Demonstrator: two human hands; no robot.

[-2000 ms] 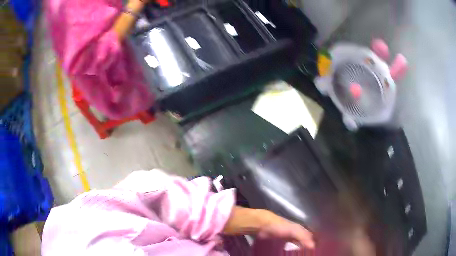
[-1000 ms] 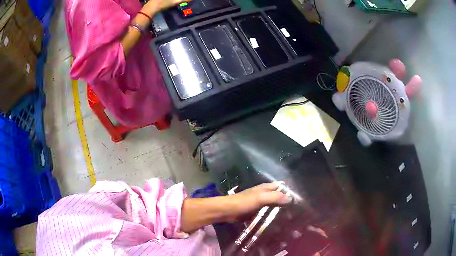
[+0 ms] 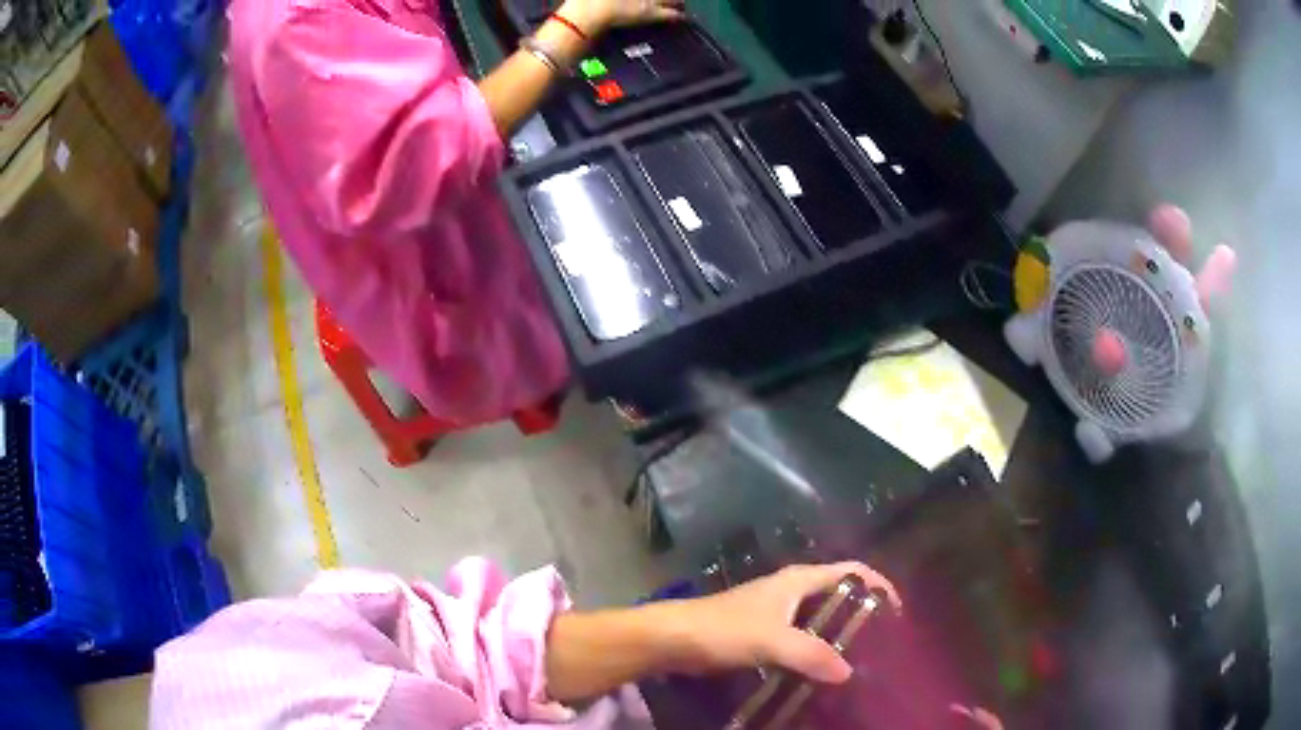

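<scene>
My left hand (image 3: 799,620) comes in from the lower left in a pink striped sleeve. It grips units (image 3: 810,659), flat slabs held on edge side by side with metallic edges showing; at least two show. My right hand (image 3: 977,717) shows only as blurred fingertips at the bottom edge, and what it does cannot be told. A dark tray (image 3: 949,535) lies just beyond my left hand, partly lost in a reddish blur. A stack of black trays (image 3: 742,314) stands further off; its top tray has four pockets with glossy black units (image 3: 713,214) bearing white labels.
A co-worker in a pink smock (image 3: 385,186) sits at the upper left on a red stool (image 3: 385,399). A cream paper sheet (image 3: 935,404) and a white fan (image 3: 1116,342) are beyond the tray. A blue bin (image 3: 107,528) and cartons (image 3: 86,200) are at left. Another dark tray (image 3: 1213,556) curves at right.
My left hand has lifted slabs on edge between thumb and fingers, where one second ago it reached over them. The view has shifted, so bench things appear further right and lower.
</scene>
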